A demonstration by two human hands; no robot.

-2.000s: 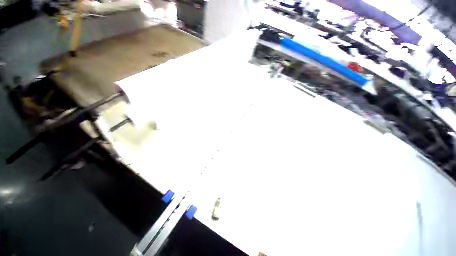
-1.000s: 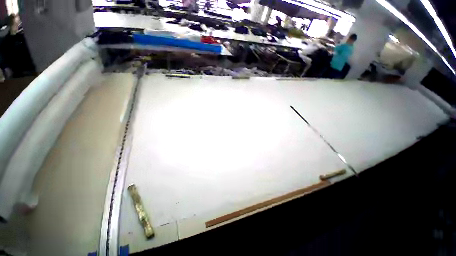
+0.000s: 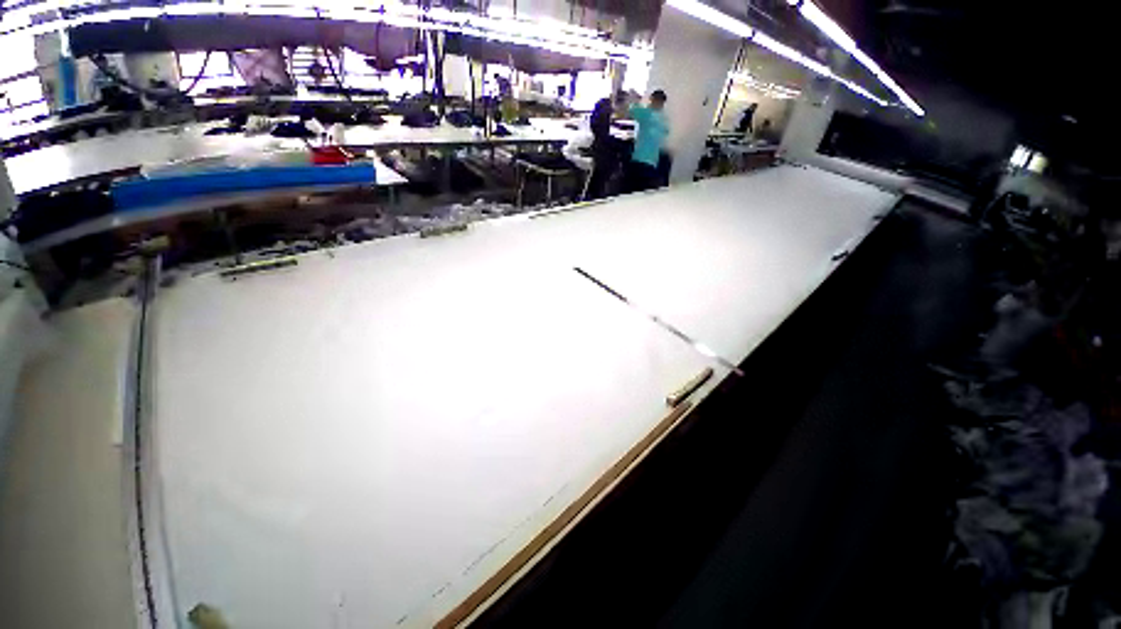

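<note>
Neither of my hands is in the picture. White underlay paper covers the long table in front of me. A thin steel straightedge ruler lies across it, its near end at the table's near edge. A bar-shaped cloth weight lies close to that end, and another weight is cut off by the bottom edge at the left. A brown wooden strip runs along the near edge. A long rail crosses the table at the left.
More weights lie along the far edge. A blue roll and a red item are on the table behind. A person in a turquoise top stands beyond the far side, beside a dark figure. Grey-white offcuts are heaped right of the dark aisle.
The view has swung right along the table. The rail has shifted to the left rim, the paper rolls have mostly left the picture, and the aisle with offcuts has come into view.
</note>
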